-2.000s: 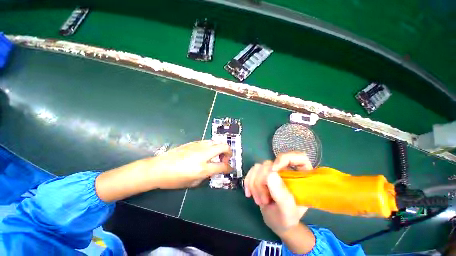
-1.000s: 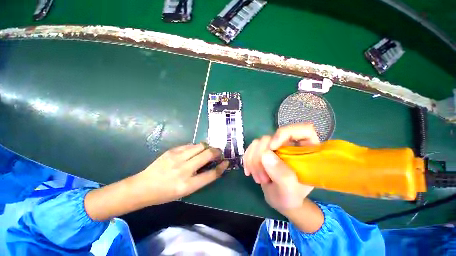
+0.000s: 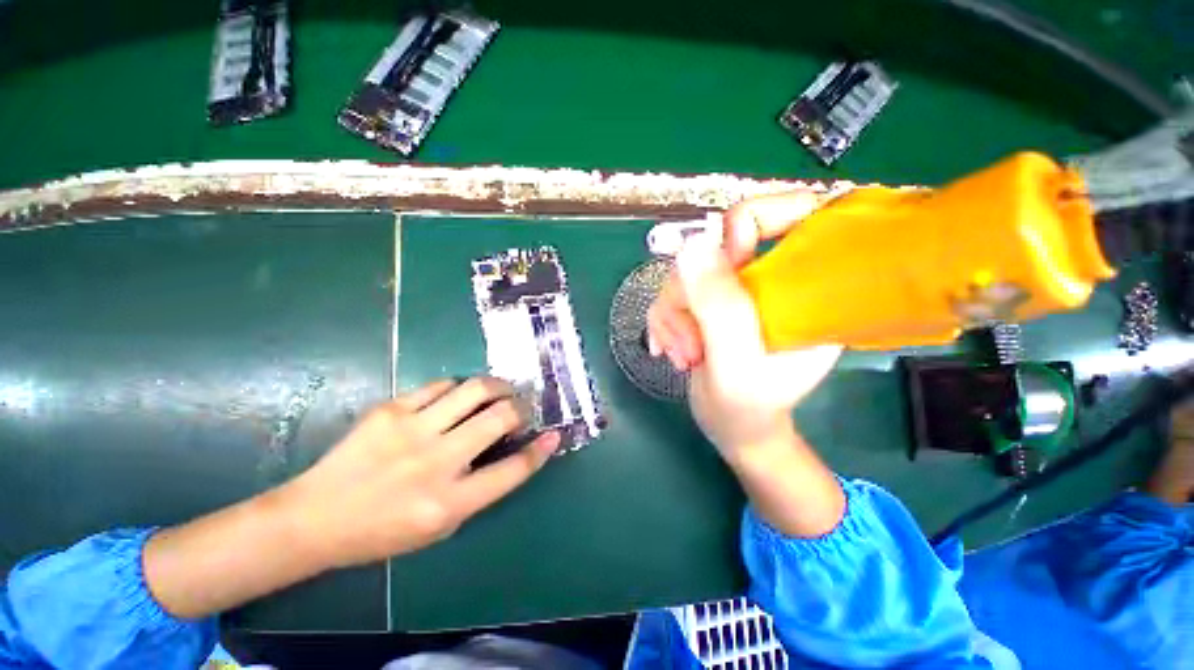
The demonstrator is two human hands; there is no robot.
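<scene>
A phone assembly (image 3: 534, 343) lies on the dark green mat, black parts at its far end and a pale middle with dark strips. My left hand (image 3: 426, 458) rests at its near end, fingertips on the lower left edge and lower end. My right hand (image 3: 746, 327) is closed around the orange electric screwdriver (image 3: 917, 262), held above the round dotted dish (image 3: 638, 327) to the right of the phone. The hand covers the dish's right part. The screwdriver's tip is hidden behind my fingers. No screw can be made out.
Phones (image 3: 416, 81) lie on the green conveyor (image 3: 629, 92) beyond the chipped whitish edge (image 3: 524, 187). A small white counter (image 3: 674, 236) sits above the dish. A black holder with a shiny green-silver roll (image 3: 962, 408) stands at right. Another person's blue sleeve (image 3: 1113, 563) shows at lower right.
My right hand and the screwdriver have moved from the phone's lower end up and right over the dish. My left hand stays at the phone's near end. The view has shifted right.
</scene>
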